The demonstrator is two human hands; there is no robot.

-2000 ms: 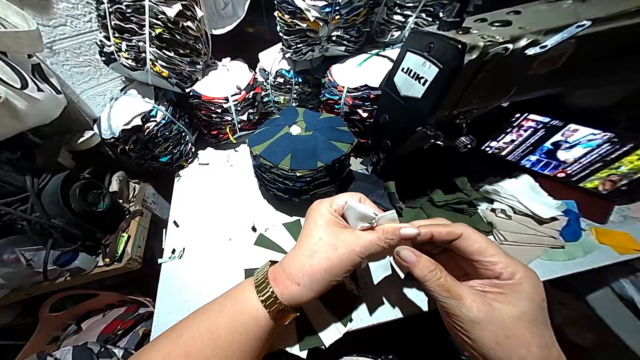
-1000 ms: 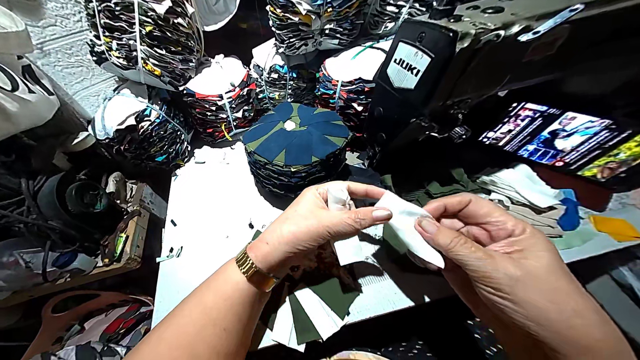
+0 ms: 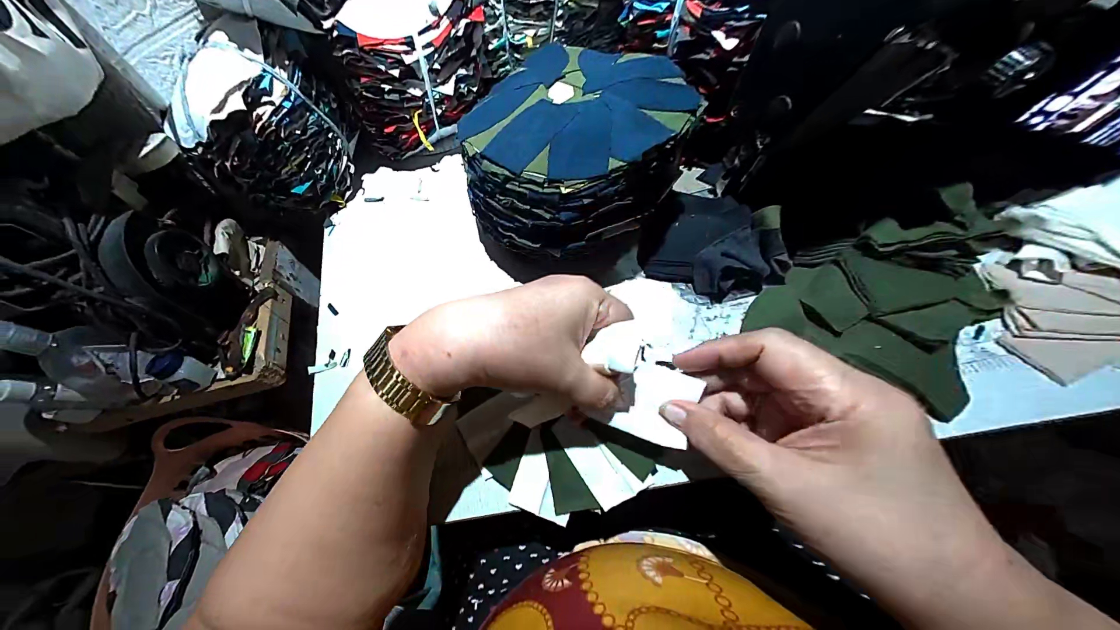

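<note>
My left hand (image 3: 516,346), with a gold-coloured watch at the wrist, grips bunched white fabric pieces (image 3: 617,341) between thumb and fingers. My right hand (image 3: 779,416) pinches the edge of a white fabric piece (image 3: 669,402) between thumb and forefinger, close beside the left fingertips. Under both hands, dark green and white fabric strips (image 3: 573,472) fan out near the table's front edge. Beyond the hands stands a round stack of blue and olive fabric pieces (image 3: 582,114). Where the held pieces meet is partly hidden by the fingers.
Green fabric pieces (image 3: 892,297) and beige ones (image 3: 1063,306) lie to the right on the white table (image 3: 394,254). Dark folded cloth (image 3: 713,245) sits by the round stack. Tied fabric bundles (image 3: 262,122) stand behind. A wooden box (image 3: 276,324) and a basket (image 3: 166,446) are at the left.
The white piece in my right hand, spread between both hands one second ago, is now lower and close against the left fingertips. The view has moved nearer to the table.
</note>
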